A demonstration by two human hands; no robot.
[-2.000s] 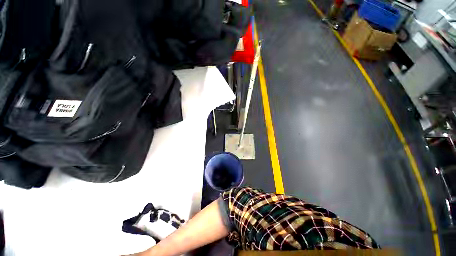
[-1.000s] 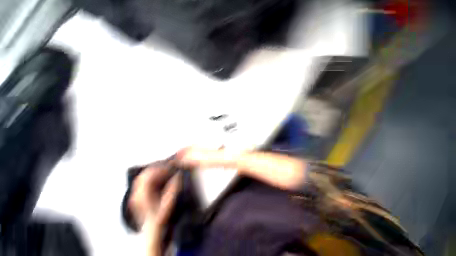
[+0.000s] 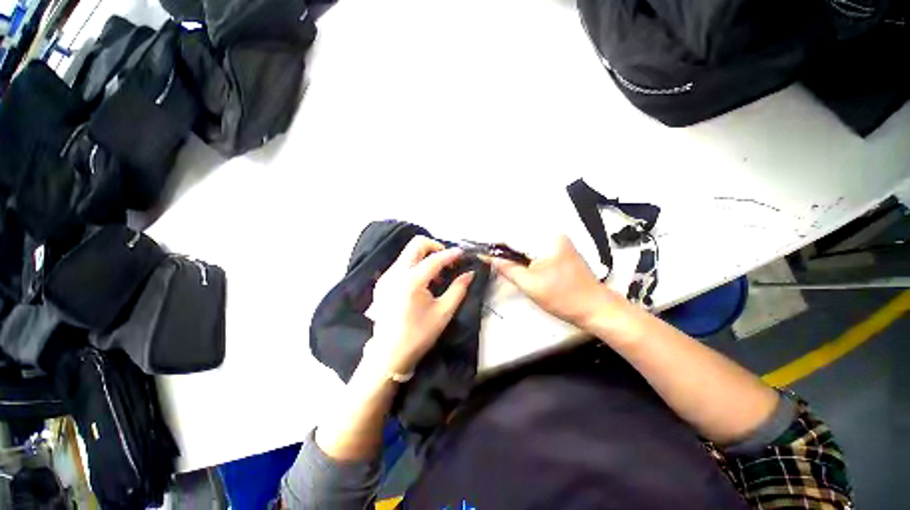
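A limp black fabric bag lies on the white table's front edge and hangs partly over it. My left hand pinches the bag near its upper right edge. My right hand is closed on a small dark tool with metal tips, most likely thread snips, whose tips point left at the bag's edge by my left fingers. The exact contact at the tips is too small to tell.
Stacked black and grey small bags lie at left. Larger black bags are at upper right. A black strap with patterned pieces lies right of my hands. Dark thread scraps lie farther right. A blue bin stands below the table edge.
The view has swung from the large bag pile and aisle to the table in front. Both hands are now clearly in view, on the bag and the tool.
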